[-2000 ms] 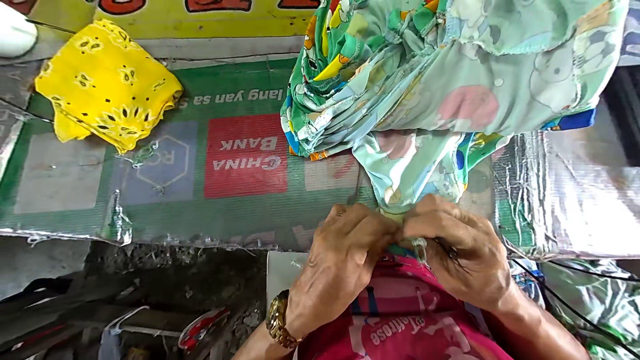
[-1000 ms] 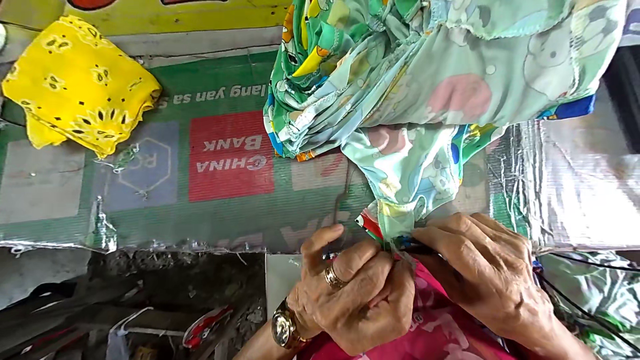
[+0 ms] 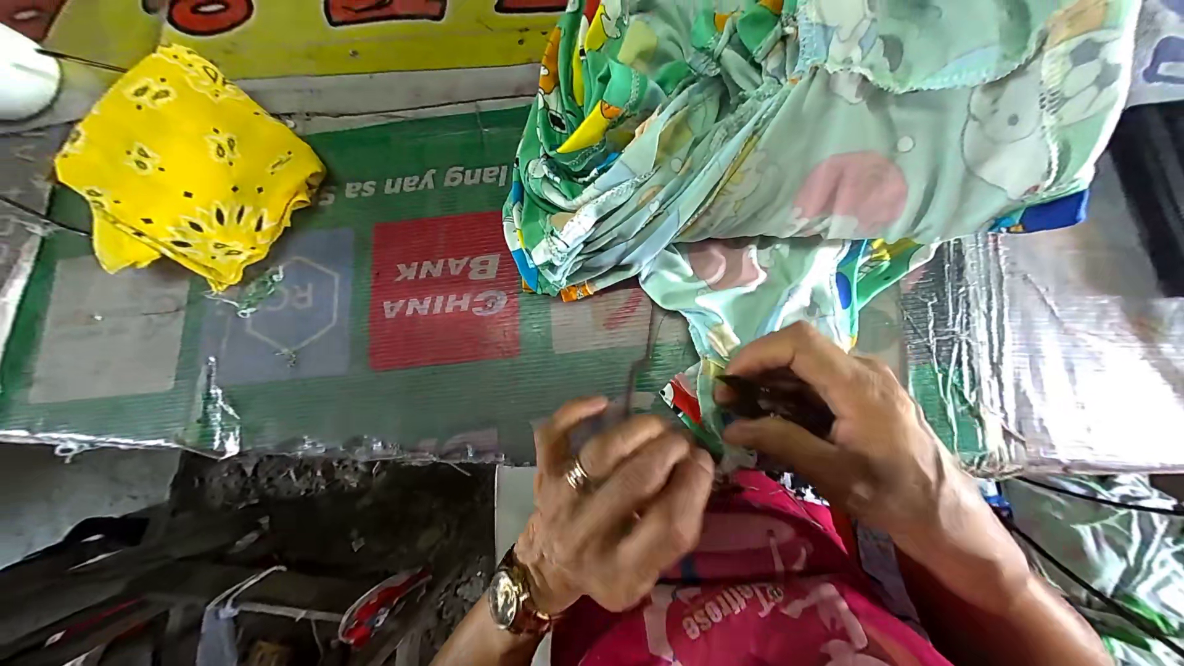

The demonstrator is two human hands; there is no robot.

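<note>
A thin, printed green garment lies bunched over the table, wrong side out in part, with one narrow end drawn toward me. My left hand, wearing a ring and a wristwatch, grips the tip of that narrow end near the table's front edge. Just right of it, my right hand has thumb and forefinger at the cloth, with a small dark pointed tool in its grasp; blur hides what kind it is. A folded yellow bandana-print cloth rests at the upper left.
A green printed plastic sheet covers the table, with loose thread scraps on it. A white object stands at the top left corner. Black cables and more green printed fabric are at the lower right. Dark clutter lies below the table's left edge.
My right hand has moved up along the narrow end of the garment, and a dark pointed tool now shows in it. My left hand still keeps hold of the end.
</note>
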